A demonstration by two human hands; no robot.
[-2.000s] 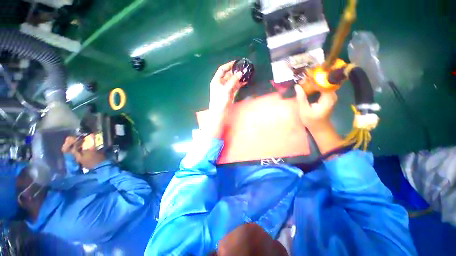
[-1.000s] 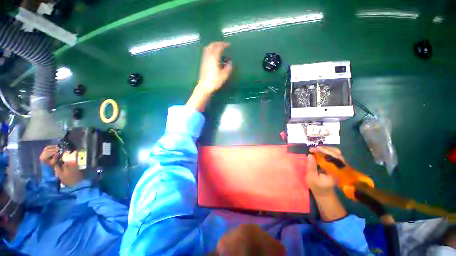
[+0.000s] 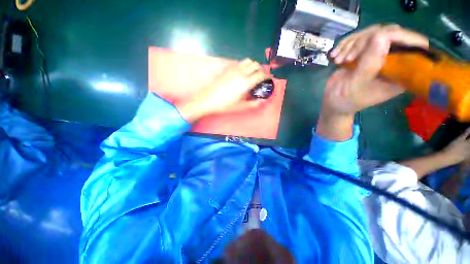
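Note:
My left hand (image 3: 232,90) is shut on a small round glossy black unit (image 3: 263,89) over the right part of the salmon-red mat (image 3: 170,72). My right hand (image 3: 361,69) is shut on the orange electric screwdriver (image 3: 412,72), which lies nearly level and extends to the right edge. The screwdriver's dark tip end points left at the metal plate (image 3: 287,43) on the front of the screw feeder (image 3: 322,16). Whether the tip touches a screw cannot be told.
A red bin (image 3: 426,119) stands at the right, beside a person in a white sleeve (image 3: 394,180). Black units (image 3: 408,5) sit at the upper right. A dark device (image 3: 15,41) and part of a yellow ring (image 3: 23,4) are at the left. A dark cord crosses my front.
My left hand has come back from the far bench to the mat with a black unit in it. My right hand and the screwdriver are raised at the feeder's front. The view has shifted right.

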